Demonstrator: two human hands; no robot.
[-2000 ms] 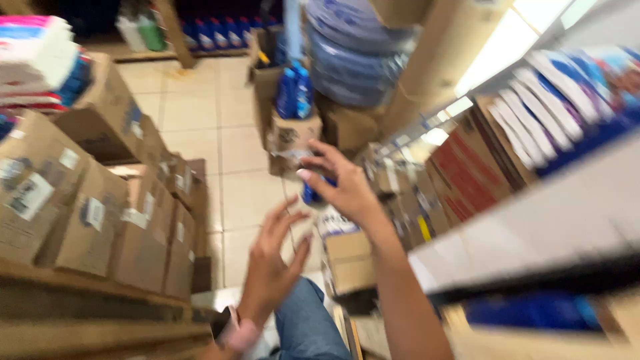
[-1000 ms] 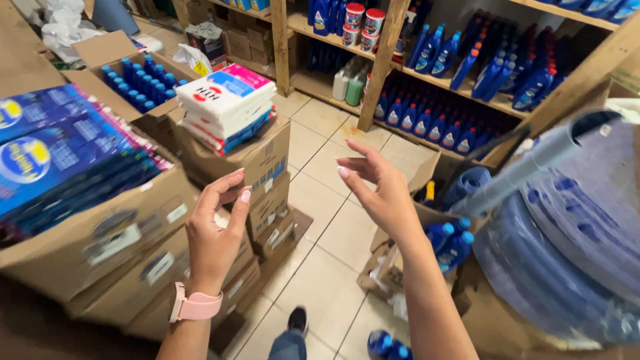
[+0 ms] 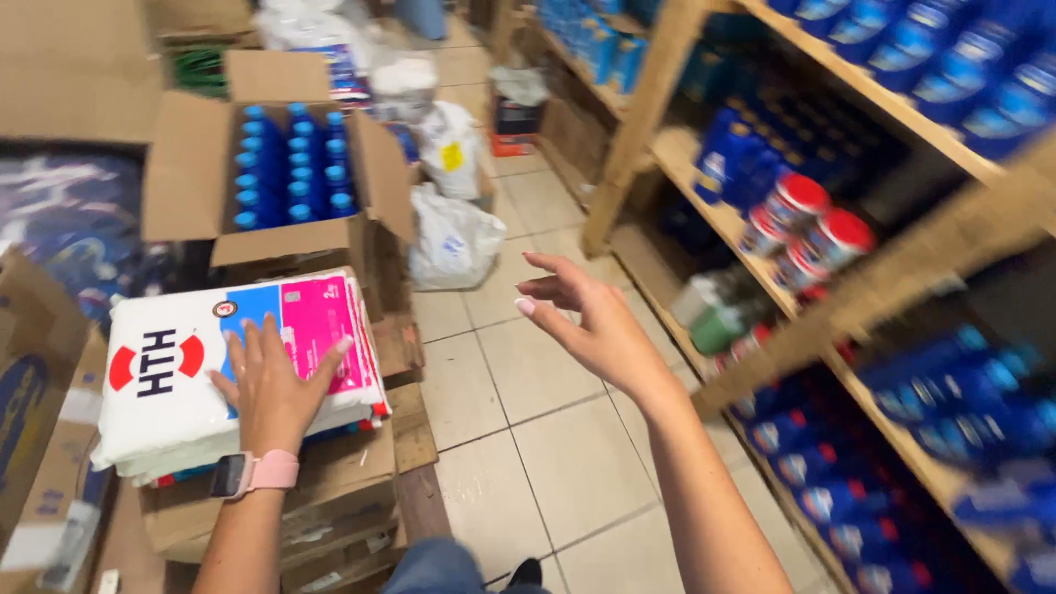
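Note:
My left hand (image 3: 276, 375), with a pink-strapped watch at its wrist, lies with spread fingers on the top HTH plastic bag (image 3: 177, 363) of a small stack. That bag is white, blue and pink, and the stack rests on a cardboard box (image 3: 346, 483). Nothing is gripped in this hand. My right hand (image 3: 582, 326) hangs in the air over the tiled floor, fingers apart and slightly curved, holding nothing. Just beyond the stack stands an open cardboard box (image 3: 280, 246) with rows of blue bottles (image 3: 301, 169) with light blue caps.
Wooden shelves (image 3: 874, 305) run along the right, with blue bottles (image 3: 833, 495) and red-lidded tubs (image 3: 800, 194). White plastic bags (image 3: 454, 239) lie on the tiled floor (image 3: 528, 404) ahead. At the left edge is another cardboard box (image 3: 41, 388).
My left hand has come down onto the top bag; one second ago it was in the air beside the stack. The view has swung left towards the stack and the box of bottles.

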